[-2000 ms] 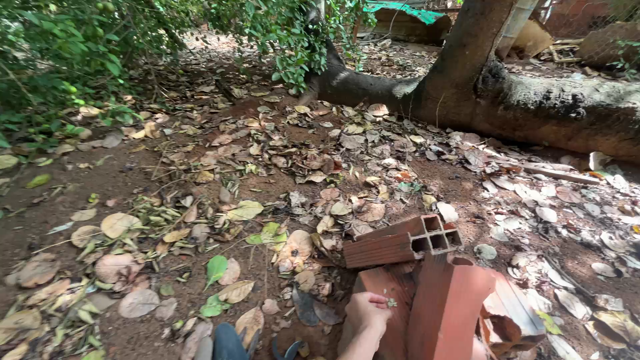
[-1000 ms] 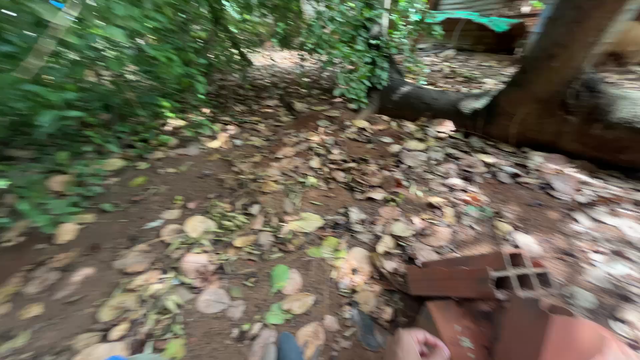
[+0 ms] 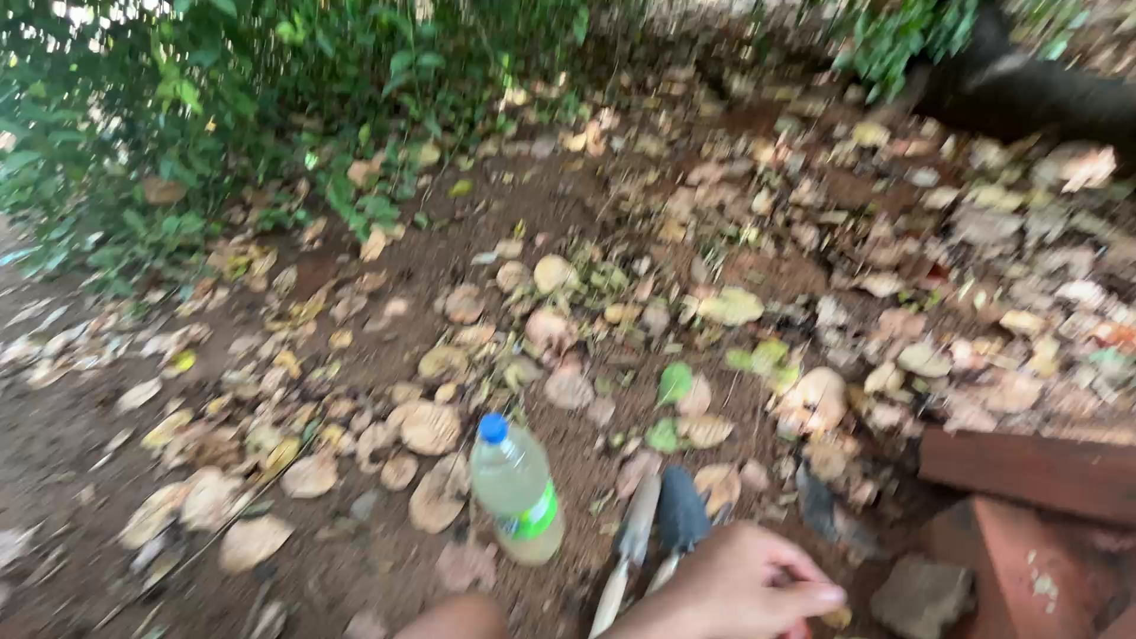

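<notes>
My left hand [image 3: 754, 581] reaches in from the bottom edge, its thumb and a finger bent toward each other. Blur hides whether anything is between them; a small red spot shows just below. Close beside the hand lie two small garden hand tools with pale handles: a narrow-bladed one [image 3: 637, 524] and a dark trowel [image 3: 682, 510]. To their left stands a plastic bottle [image 3: 515, 488] of cloudy liquid with a blue cap and green label. Reddish clay blocks [image 3: 1038, 555] lie to the right of the hand, with a grey stone [image 3: 923, 596] nearer. My right hand is out of view.
Dry leaves [image 3: 430, 428] are scattered over brown soil. Green bushes [image 3: 293, 106] line the upper left, and a thick trunk or low branch [image 3: 1038, 93] crosses the upper right. A rounded bit of bare skin [image 3: 457, 619], perhaps a knee, shows at the bottom edge.
The view has swung left and down, bringing the bottle and hand tools fully into sight. My left hand, earlier over a clay block, is now left of the blocks, beside the tools.
</notes>
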